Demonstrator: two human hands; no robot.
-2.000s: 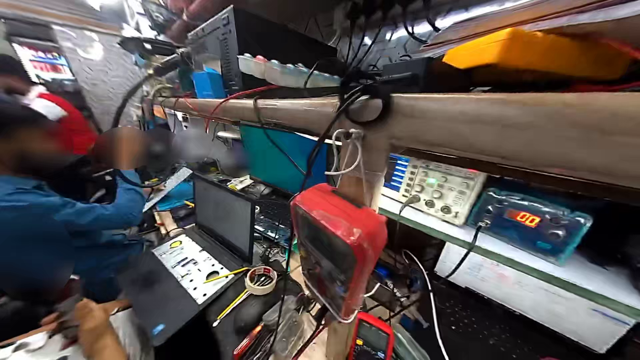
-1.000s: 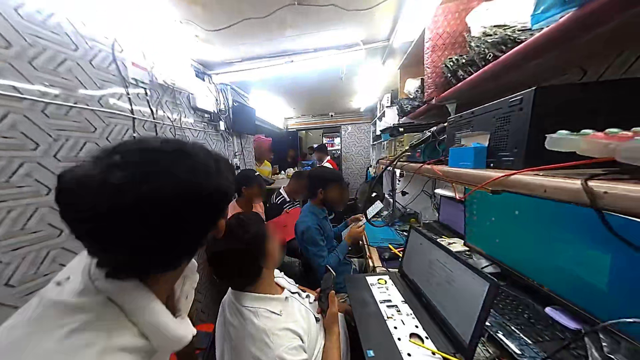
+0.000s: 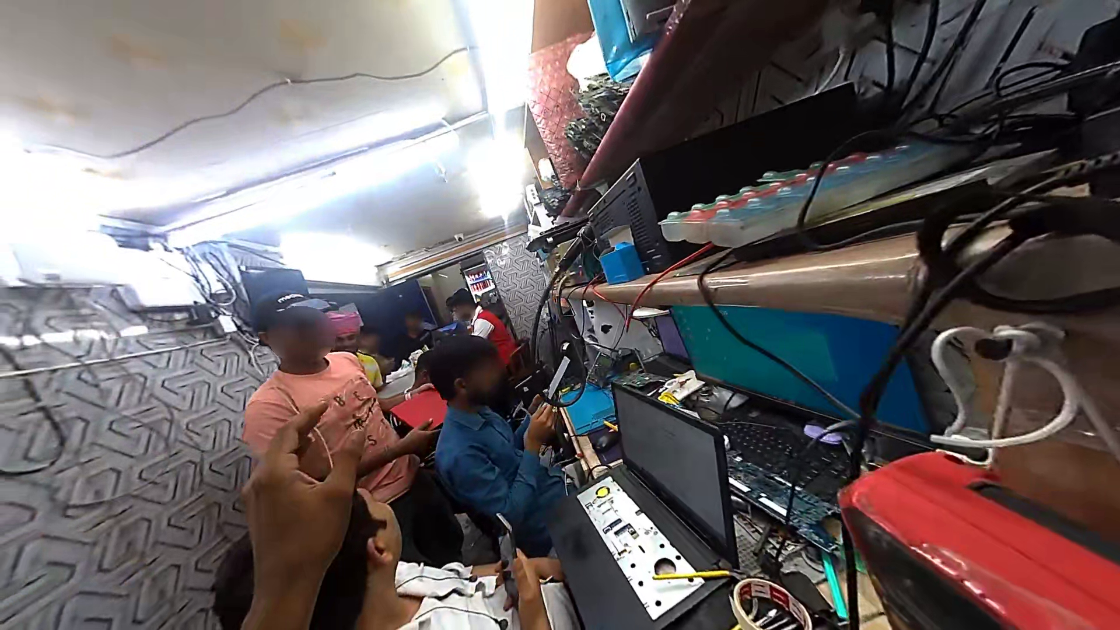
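Note:
My left hand [image 3: 302, 490] is raised at the lower left, its fingers apart and nothing visible between them. It overlaps the view of a person in a salmon T-shirt and a seated person's dark hair. My right hand is out of view. To the right, an opened laptop [image 3: 674, 464] stands on the bench, its screen dark and its base bearing a white perforated plate [image 3: 632, 547]. A thin yellow tool [image 3: 691, 575] lies across the plate's lower end, near a roll of tape [image 3: 770, 604]. A red-cased device [image 3: 989, 542] is close at the lower right.
A seated person in white [image 3: 446, 591] holds a phone [image 3: 506, 551] beside the laptop. Beyond sits a person in a blue shirt [image 3: 494, 464]. A monitor [image 3: 787, 350] and keyboard [image 3: 770, 446] are under a shelf edge [image 3: 805, 276] with hanging cables. A patterned wall [image 3: 114, 455] is at left.
My left hand has come into view, raised. The view has swung from the bench towards the room, then partly back. The person in the salmon T-shirt now shows higher, standing.

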